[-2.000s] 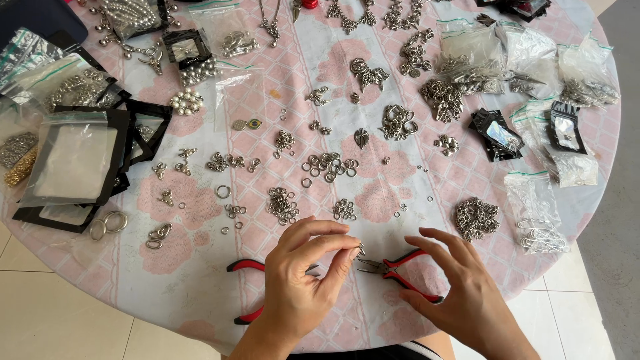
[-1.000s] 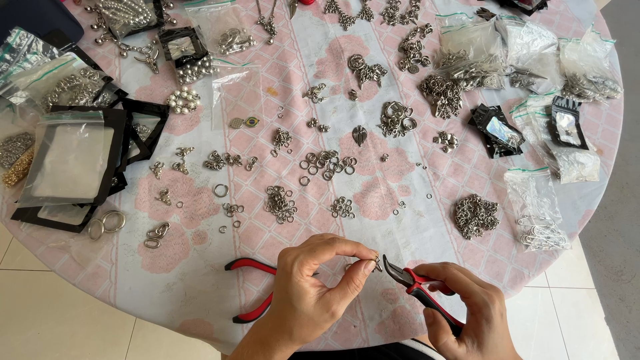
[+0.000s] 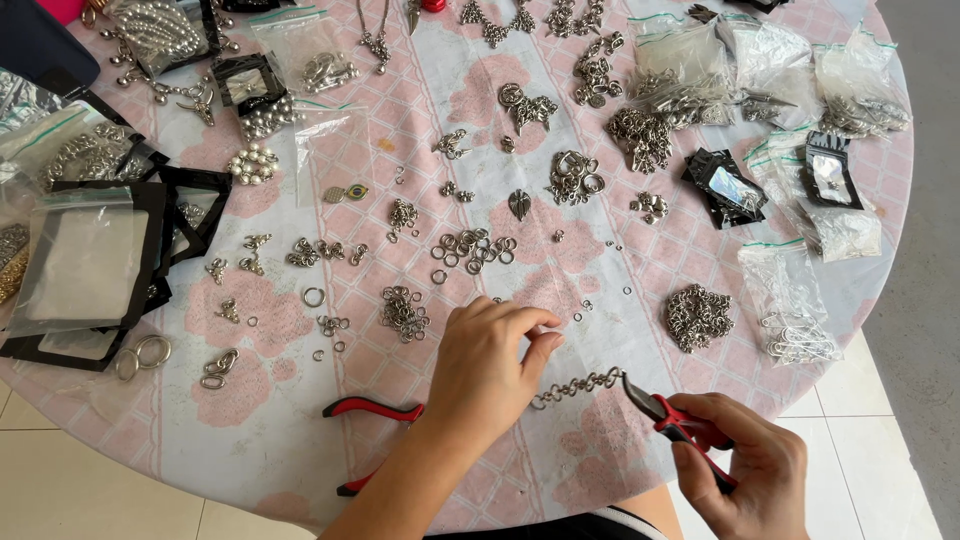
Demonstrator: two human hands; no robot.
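Note:
My right hand (image 3: 742,457) grips red-and-black bent-nose pliers (image 3: 664,412). Their tips are at the upper right end of a short silver chain of linked rings (image 3: 574,389), which slants down left to beside my left wrist. My left hand (image 3: 499,360) is above the cloth, up and left of the chain, thumb and forefinger a little apart; I cannot tell whether something tiny is between them. Under my left forearm lies a second pair of red-handled pliers (image 3: 375,407), mostly hidden. Loose jump rings (image 3: 405,313) lie in a pile left of my left hand.
Patterned tablecloth (image 3: 285,450) on a rounded table. Larger rings (image 3: 472,250), a leaf or wing charm (image 3: 519,205) and a coiled chain (image 3: 699,318) lie beyond my hands. Zip bags of metal parts (image 3: 862,97) are at the right; a stack of bags (image 3: 82,262) is at the left.
My right hand was empty two seconds ago, then held the pliers near my left fingertips. My left hand has moved up, away from the pliers, and the chain now shows between the hands.

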